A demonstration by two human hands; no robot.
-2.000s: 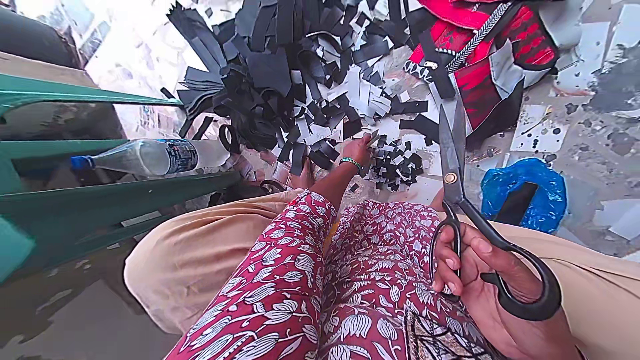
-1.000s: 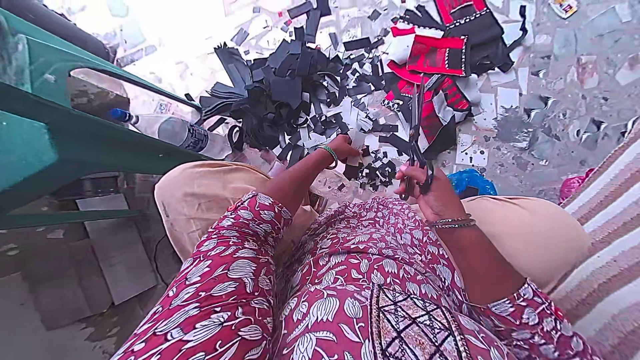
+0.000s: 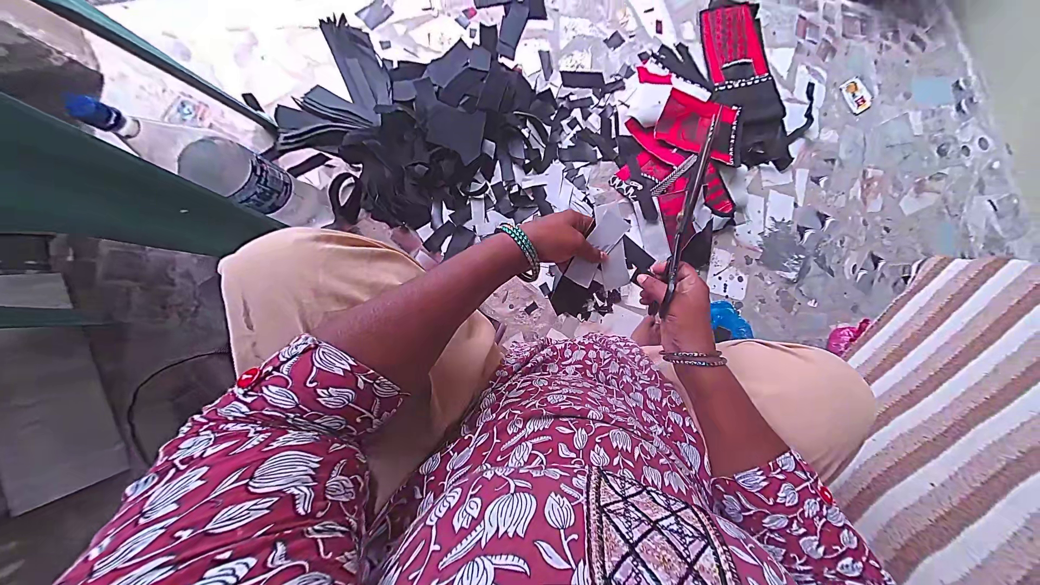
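My left hand [image 3: 569,240], with a green bangle at the wrist, has its fingers on pale rectangular pieces [image 3: 609,231] at the middle of the view. Just right of it, my right hand [image 3: 682,301] grips a pair of scissors [image 3: 692,199] whose blades point away from me and look closed. Past my left hand lies a heap of black strips [image 3: 463,114]. Small black cut pieces [image 3: 573,296] lie below the pale ones. Red and black fabric pieces with patterned trim [image 3: 699,122] lie beyond the scissors, whose tips overlap them in view.
A plastic bottle with a blue cap [image 3: 236,175] lies at the left beside a green frame [image 3: 122,171]. A blue plastic bag [image 3: 731,319] is by my right knee. A striped mat or cloth [image 3: 959,382] covers the lower right. Scraps are scattered over the floor [image 3: 886,179].
The scissors, spread open two seconds ago, now look closed and stand nearer my left hand. Pale pieces now show at my left fingers. The view has shifted.
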